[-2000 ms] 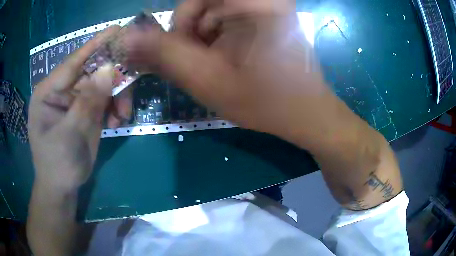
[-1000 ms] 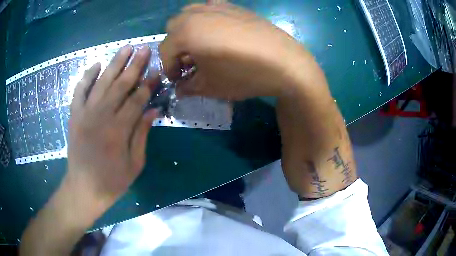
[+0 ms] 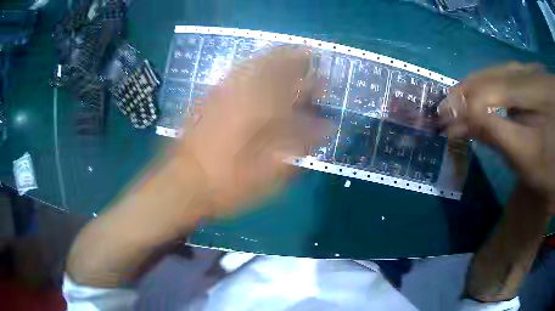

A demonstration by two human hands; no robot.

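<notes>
The long label sheet (image 3: 365, 136) lies across the green surface, with a grid of dark and silvery cells and white edge strips with holes. My left hand (image 3: 249, 133) is strongly blurred over the sheet's left half; whether it holds anything does not show. My right hand (image 3: 508, 115) is at the sheet's right end, thumb and fingertips close together by the last upper cells. Something small and shiny shows at those fingertips, but I cannot tell if it is a loose piece or the sheet.
A heap of dark patterned boards (image 3: 91, 67) lies at the upper left, with a checkered one (image 3: 139, 91) at its near side. A small white packet (image 3: 24, 173) lies near the left table edge. Clear plastic (image 3: 487, 21) lies at the upper right. White specks dot the surface.
The view has swung left, bringing the board heap in. My hands, close together before, are now wide apart, the right at the sheet's right end. The left is blurred above the sheet.
</notes>
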